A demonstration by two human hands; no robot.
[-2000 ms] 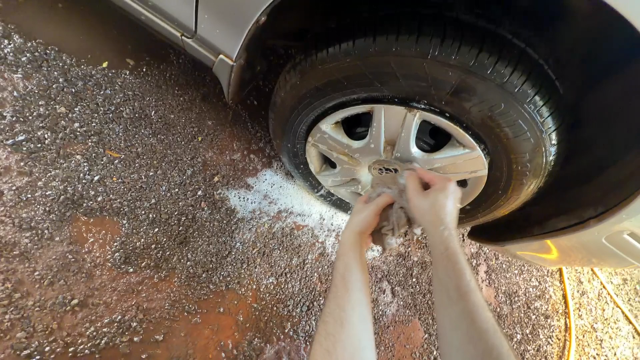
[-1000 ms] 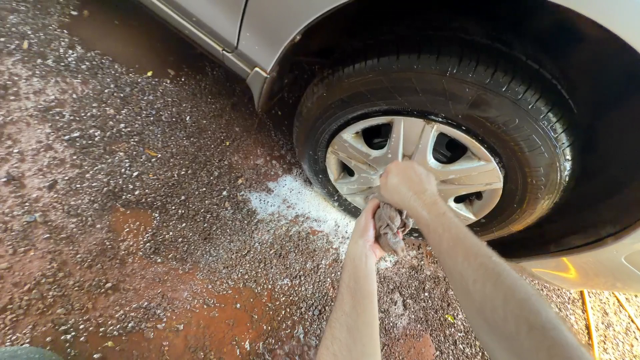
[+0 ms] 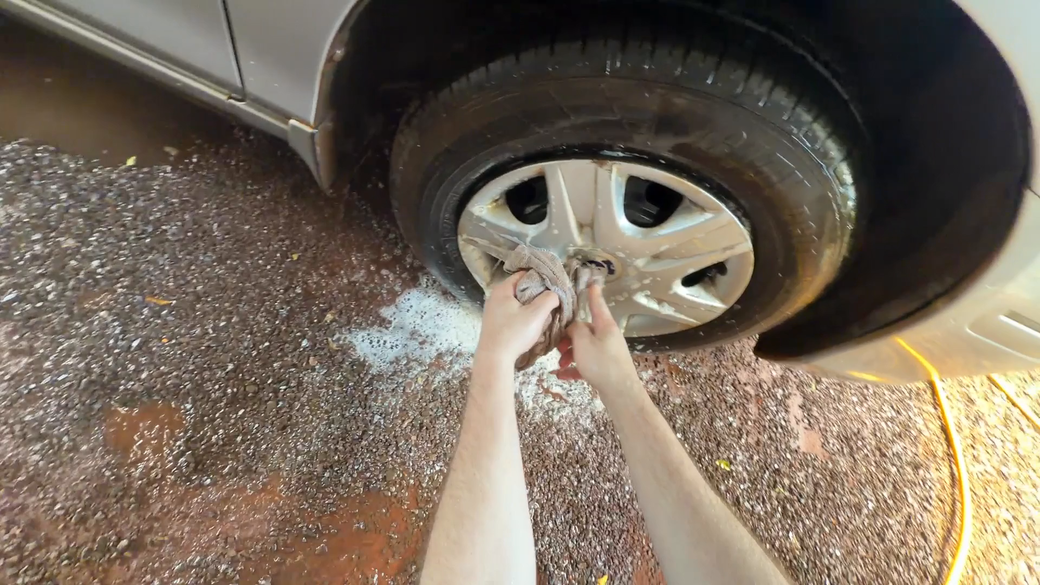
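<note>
A wet grey-brown cloth [image 3: 540, 280] is bunched up in front of the lower left part of the silver wheel cover [image 3: 674, 244]. My left hand [image 3: 512, 321] grips the cloth from the left. My right hand [image 3: 597, 345] is at the cloth's right side, thumb and fingertips holding a fold of it near the hub. Soapy drops and streaks lie on the spokes. Around the cover is a wet black tire [image 3: 634, 110] with suds on its tread and sidewall.
White foam [image 3: 426, 329] lies on the wet gravel [image 3: 244, 341] below the tire. The car's body panel [image 3: 276, 49] and sill are at upper left, the bumper [image 3: 959, 325] at right. A yellow hose [image 3: 959, 471] runs over the gravel at lower right.
My right hand was on the wheel cover a second ago, apart from the cloth in my left hand; now both hands are at the cloth. The cloth has come up against the cover.
</note>
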